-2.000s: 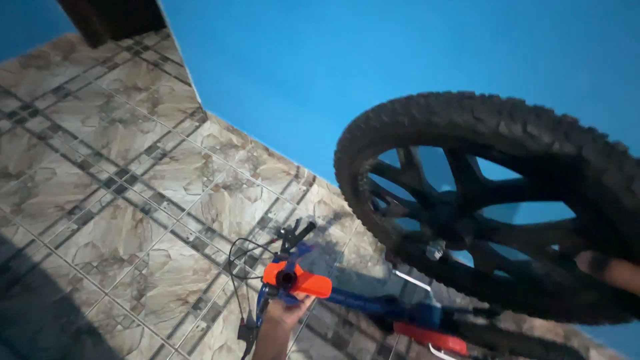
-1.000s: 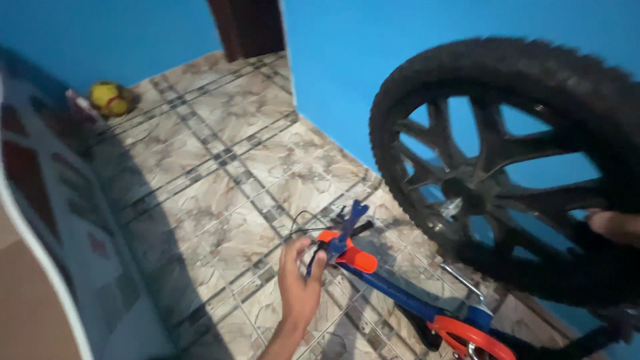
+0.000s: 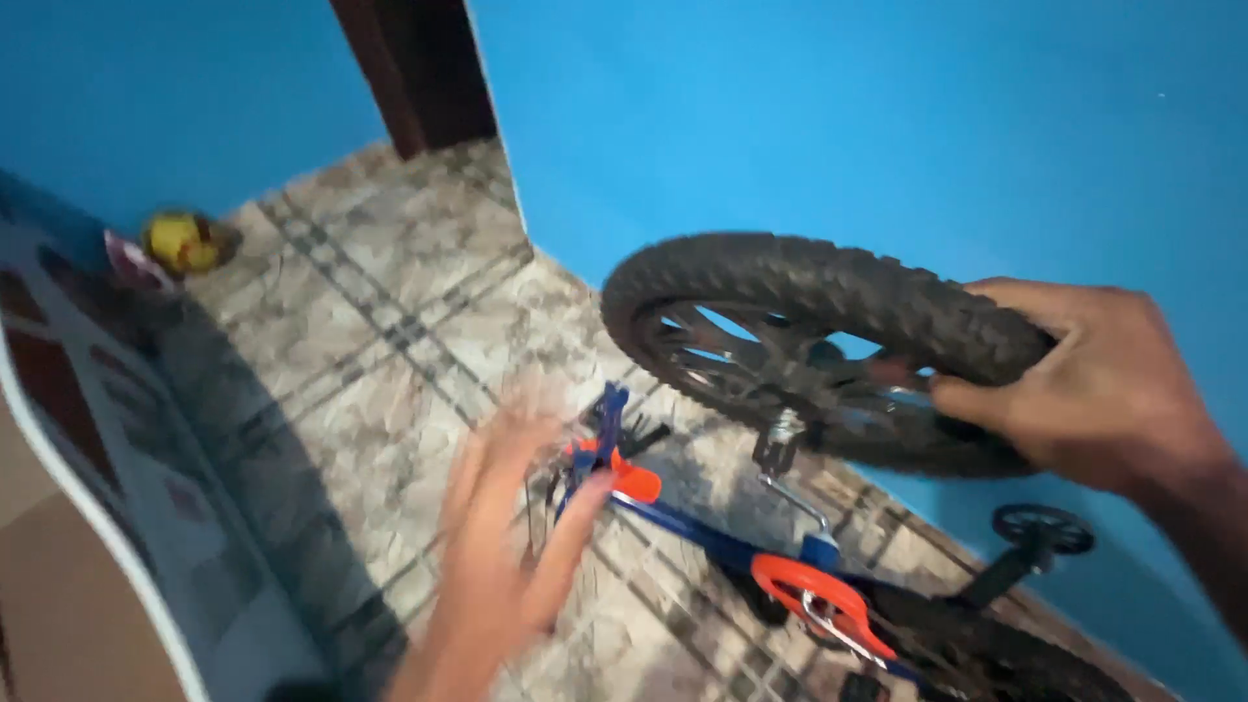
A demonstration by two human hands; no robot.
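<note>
My right hand [image 3: 1092, 380] grips the knobby tire of a black bicycle wheel [image 3: 819, 283], with the thumb on the near side. The wheel is held up in the air and tilted, its axle nut showing at the hub. Below it a small blue bicycle frame [image 3: 682, 526] lies over the floor, with an orange chain guard [image 3: 819, 595], a crank arm and a rear wheel. My left hand [image 3: 507, 536], blurred, has its fingers apart beside the blue fork [image 3: 610, 419] and orange head-tube piece [image 3: 636, 482]; whether it touches them I cannot tell.
Blue walls [image 3: 780, 117] meet the tiled floor [image 3: 370, 390], with a dark door frame [image 3: 409, 78] at the back. A yellow ball [image 3: 183, 242] sits by the far left wall. A white-edged piece of furniture [image 3: 88, 507] stands on the left. A small training wheel [image 3: 1043, 528] sticks up at the right.
My left hand held the bicycle's front end two seconds ago and has let go. The front wheel has tilted flatter, and my right hand now shows fully on its tire.
</note>
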